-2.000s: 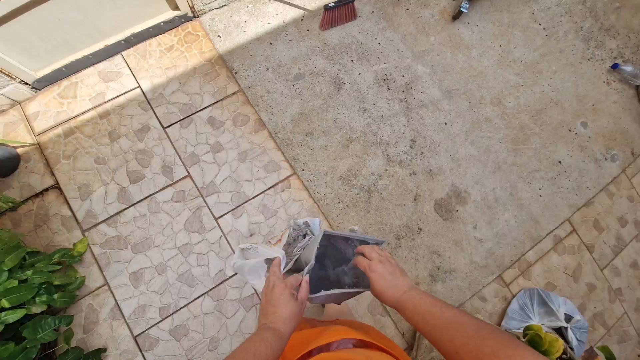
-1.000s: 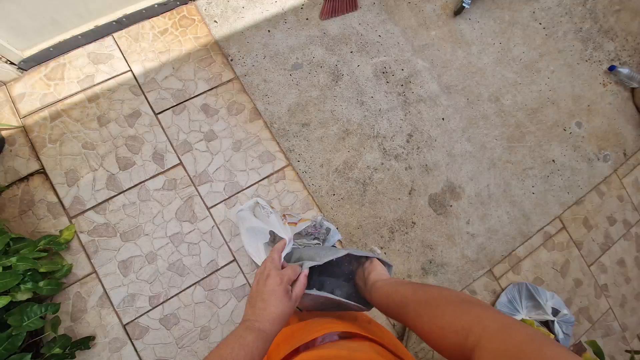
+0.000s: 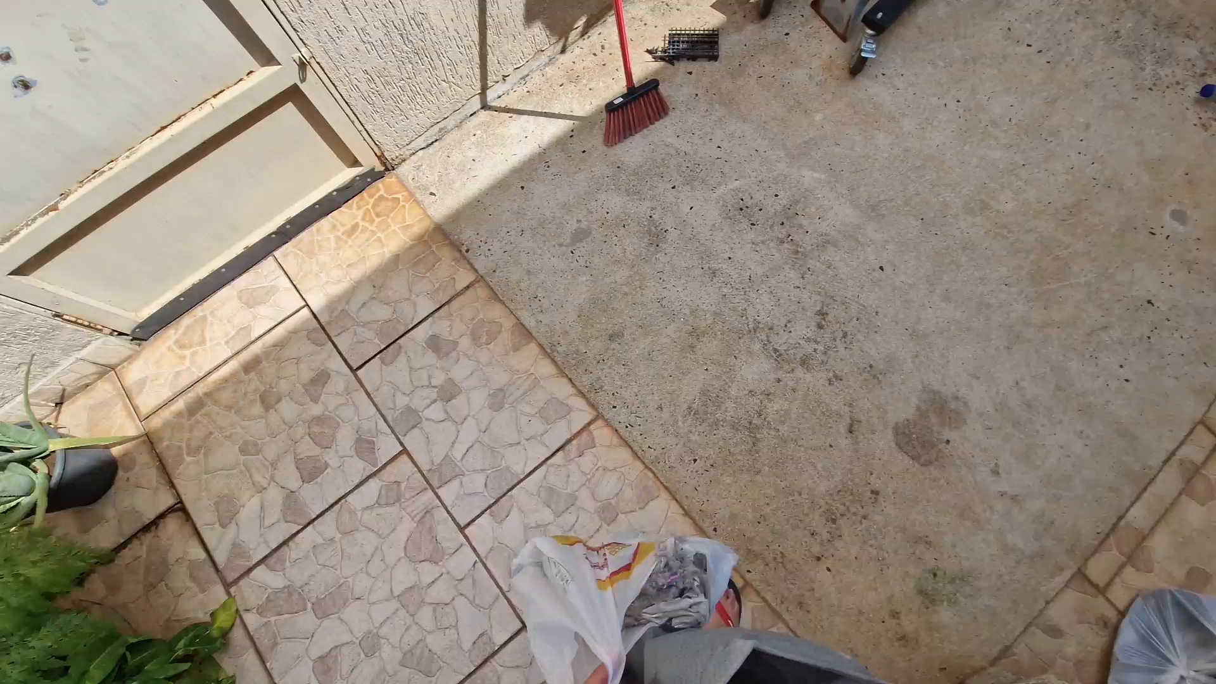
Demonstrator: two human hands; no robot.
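A white plastic bag [image 3: 570, 598] with red and yellow print stands at the bottom edge, its mouth showing grey, crumpled waste [image 3: 674, 584]. Against its right side is a grey dustpan-like container [image 3: 722, 655], dark inside and cut off by the frame. Only a fingertip of my left hand [image 3: 597, 675] shows, at the bag's lower part; its grip is hidden. My right hand is out of view. Higher up, a broom with red bristles [image 3: 636, 112] and a red handle rests on the concrete.
A cream metal door [image 3: 190, 199] is at upper left, potted plants [image 3: 81, 475] at lower left. Near the broom lie a black grate [image 3: 692, 45] and a caster wheel [image 3: 863, 52]. A knotted translucent bag [image 3: 1167, 636] sits at lower right. Stone-patterned tiles [image 3: 285, 456] border the concrete [image 3: 807, 285].
The view has tilted up, bringing in more door and broom. My right hand, earlier inside the grey container, has left the view, and my left hand is mostly cut off.
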